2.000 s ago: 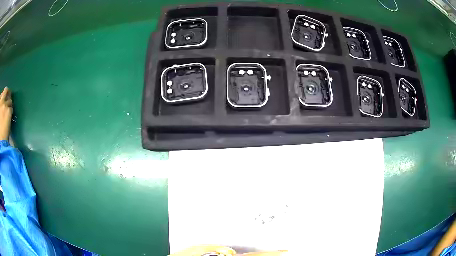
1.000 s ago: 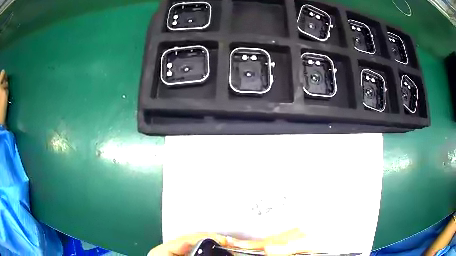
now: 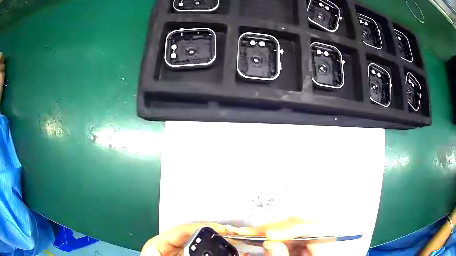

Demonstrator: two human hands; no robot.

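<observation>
My left hand, cut off by the bottom edge, holds a smartwatch housing with a black inside, a silver rim and small silver dots. My right hand, at the bottom centre and partly cut off, holds thin tweezers. The tweezers lie nearly level, and their left end is at the housing's upper right edge; whether they touch it is unclear. A cluster of tiny dark parts lies on the white paper sheet just above my hands.
A black foam tray stands behind the paper on the green bench, with housings in its pockets and one empty pocket in the back row. Blue sleeves of other people show at the left edge and lower right.
The view has tilted lower, so tray and paper sit higher in it. My hands, the housing and the tweezers now show more fully at the bottom.
</observation>
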